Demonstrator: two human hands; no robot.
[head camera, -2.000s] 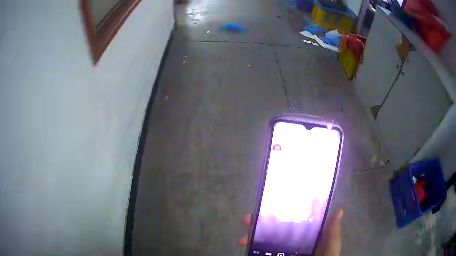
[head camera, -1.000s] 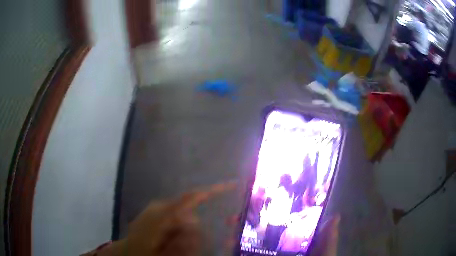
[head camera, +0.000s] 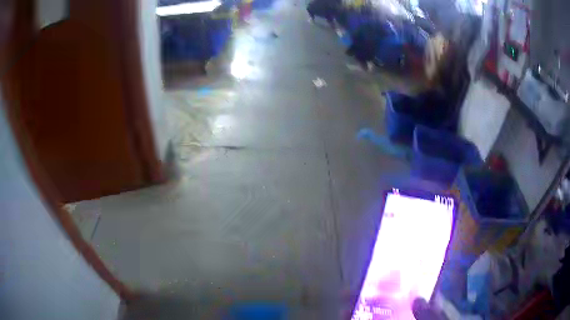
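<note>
A smartphone (head camera: 409, 256) with a bright, washed-out screen is at the lower right of centre, tilted slightly, its lower end cut off by the picture's bottom edge. My right hand (head camera: 430, 310) holds it. Only a dark, blurred thumb shows at the screen's lower right corner, and the rest of the hand is hidden or out of the picture. My left hand is not in view. The writing on the screen cannot be read.
A concrete floor (head camera: 275, 206) runs ahead. A brown door (head camera: 81, 112) and white wall stand left. Blue bins (head camera: 444, 153) and a blue-rimmed yellow bin (head camera: 497, 219) line the right, below a white table. A blurred brown and dark shape stands behind them.
The view has moved forward along the corridor; the door and more bins now show. The phone sits lower and further right in the picture. My left hand, seen beside it one second ago, is gone.
</note>
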